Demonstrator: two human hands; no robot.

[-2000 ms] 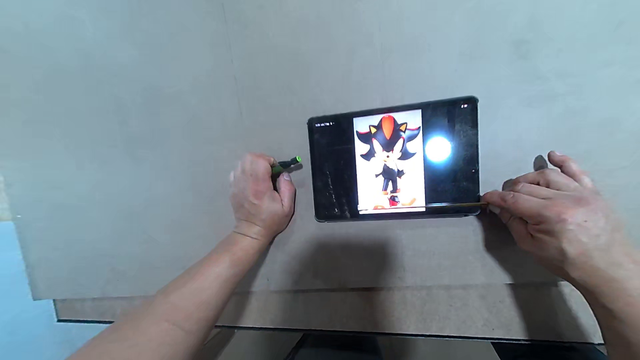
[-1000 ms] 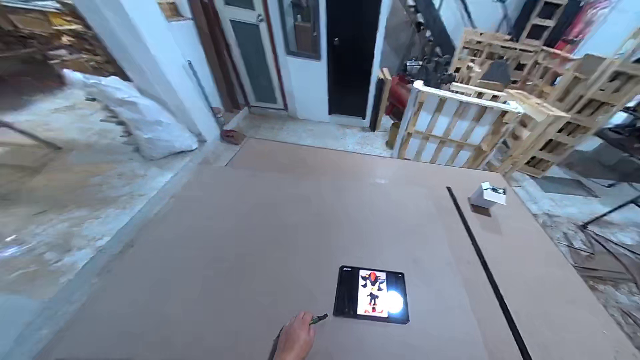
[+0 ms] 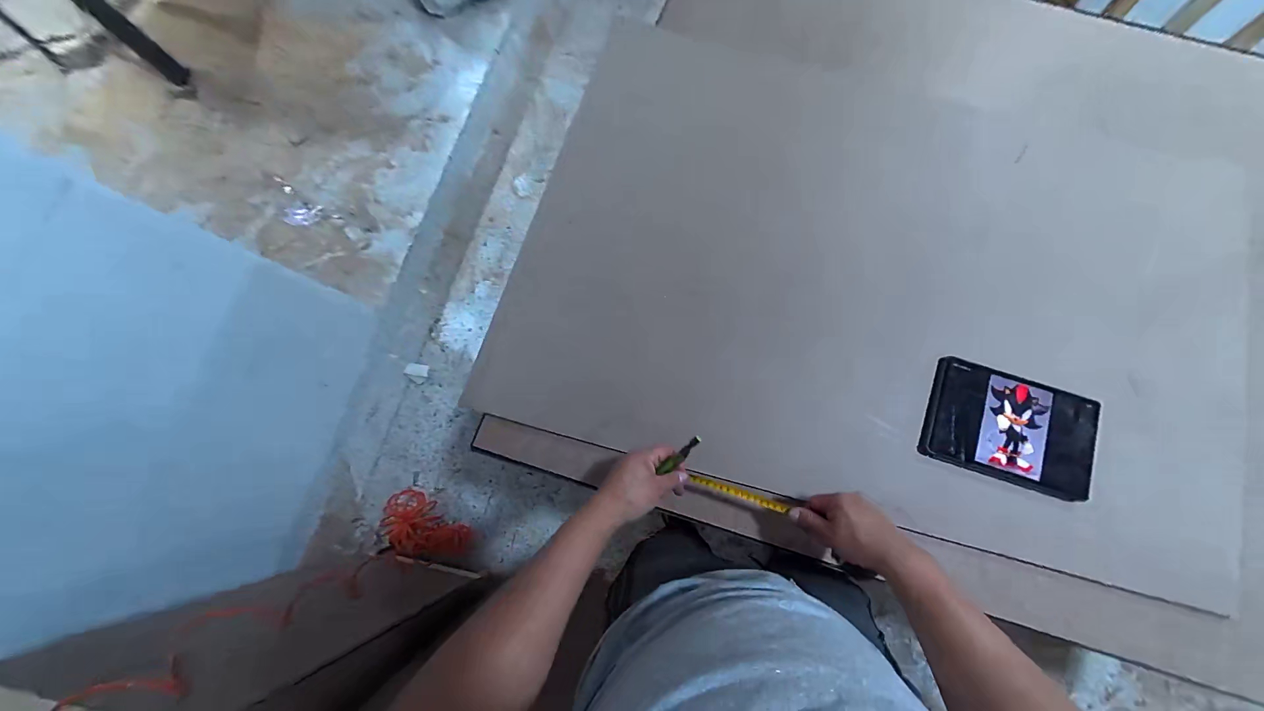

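A yellow tape measure blade [image 3: 741, 493] stretches between my two hands along the near edge of a large grey-brown sheet [image 3: 750, 276]. My left hand [image 3: 640, 482] grips a green marker or pen [image 3: 678, 455], its tip pointing up and right, and the left end of the blade is at its fingers. My right hand [image 3: 847, 527] is closed around the other end of the blade; the tape case is not plainly visible. To the right, a tablet [image 3: 1009, 429] in a dark case lies on the sheet, showing a black and red cartoon figure.
Below the top sheet, another sheet [image 3: 538, 446] sticks out along the near side. Tangled orange cord [image 3: 420, 523] lies on the concrete floor at lower left, its strand running over a board. A light blue surface [image 3: 148, 395] is at far left, and wooden slats [image 3: 1185, 15] at the top right.
The view has swung widely. A yellow tape blade now shows between my hands, and my right hand, out of view one second ago, is in view again. The marker remains in my left hand.
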